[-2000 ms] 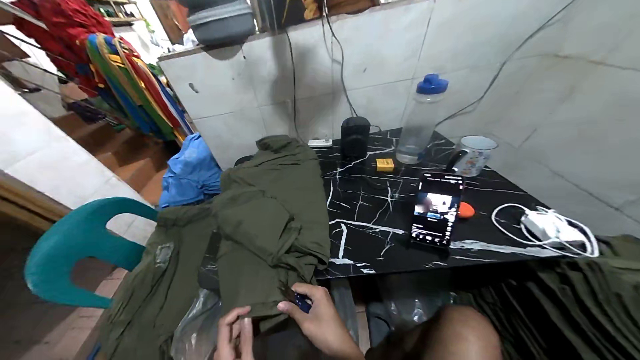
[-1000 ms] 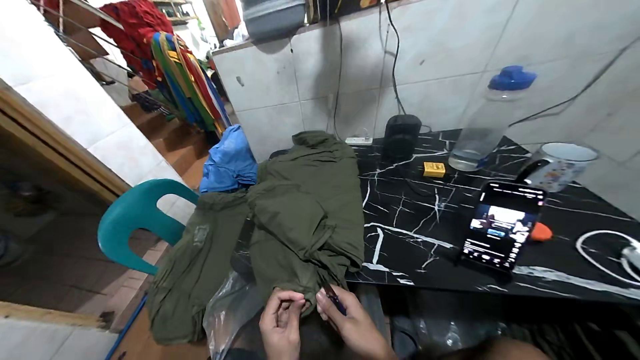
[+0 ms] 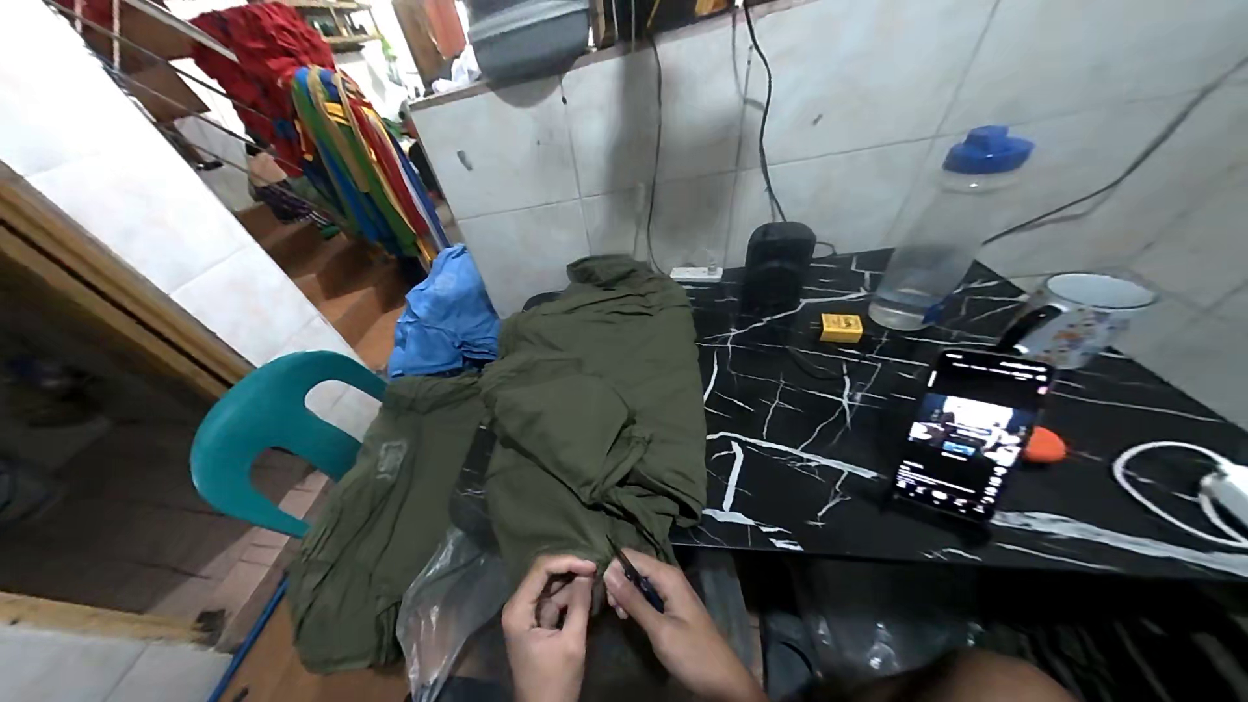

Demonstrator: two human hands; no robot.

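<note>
An olive-green garment (image 3: pixel 604 419) lies over the near left part of the black table, its lower edge hanging toward me. My left hand (image 3: pixel 554 609) pinches that lower edge between thumb and fingers. Close beside it, my right hand (image 3: pixel 668 619) holds a small dark pointed tool (image 3: pixel 639 583), perhaps thread snips, its tip toward the cloth. The fingers hide most of the tool. A second olive-green garment (image 3: pixel 390 507) hangs to the left, next to a clear plastic bag (image 3: pixel 444 604).
On the black marble-patterned table (image 3: pixel 780 468) stand a phone (image 3: pixel 975 434), an enamel mug (image 3: pixel 1092 317), a bottle (image 3: pixel 926 244), a black speaker (image 3: pixel 777 263) and a small yellow box (image 3: pixel 840 328). A white cable (image 3: pixel 1160 448) lies right. A green plastic chair (image 3: pixel 263 439) stands left.
My view has swung between the earliest frame and now. Both hands stay at the garment's lower edge, with the dark tool in the right hand throughout.
</note>
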